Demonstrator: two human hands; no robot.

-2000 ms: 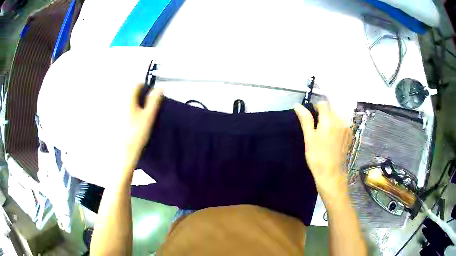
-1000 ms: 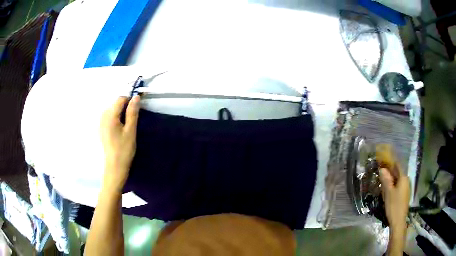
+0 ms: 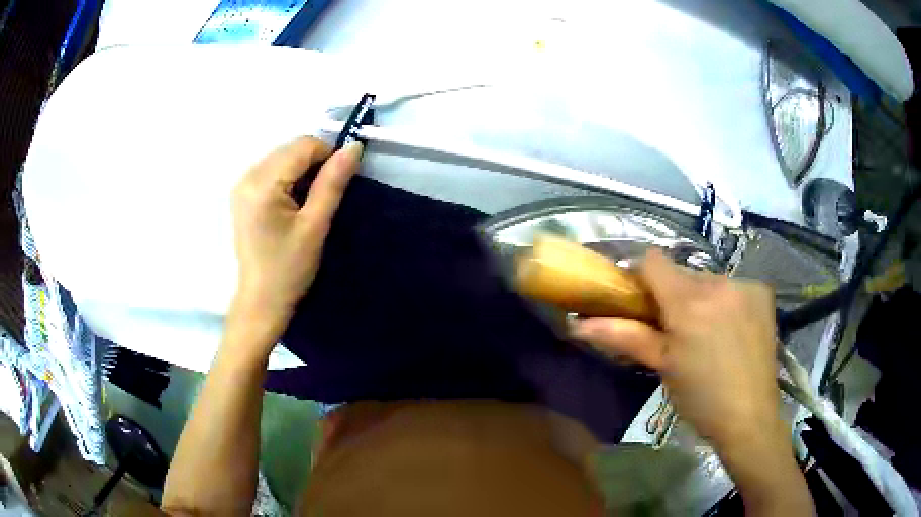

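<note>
Dark trousers [image 3: 404, 293] lie on the white padded board, waistband away from me. A white trouser hanger [image 3: 525, 167] lies along the waistband, with black clips [image 3: 357, 119] at its ends. My left hand [image 3: 293, 217] pinches the waistband's left corner at the left clip. My right hand [image 3: 697, 333] grips the yellow-brown handle of the steam iron [image 3: 591, 278]. The iron's silver plate, partly blurred, lies over the right part of the waistband, its tip to the left. The right part of the waistband is hidden behind the iron.
The grey iron rest pad [image 3: 793, 265] is at the right, with a round dark item [image 3: 830, 207] and a clear iron-shaped outline [image 3: 795, 116] beyond it. A hose [image 3: 848, 439] trails at the right. A blue strip [image 3: 303, 20] lies on the far side. Striped garments [image 3: 76, 353] hang at the left.
My right hand has brought the iron left from the rest pad onto the waistband. My left hand stays at the left clip. The hanger and waistband now slant down to the right in view.
</note>
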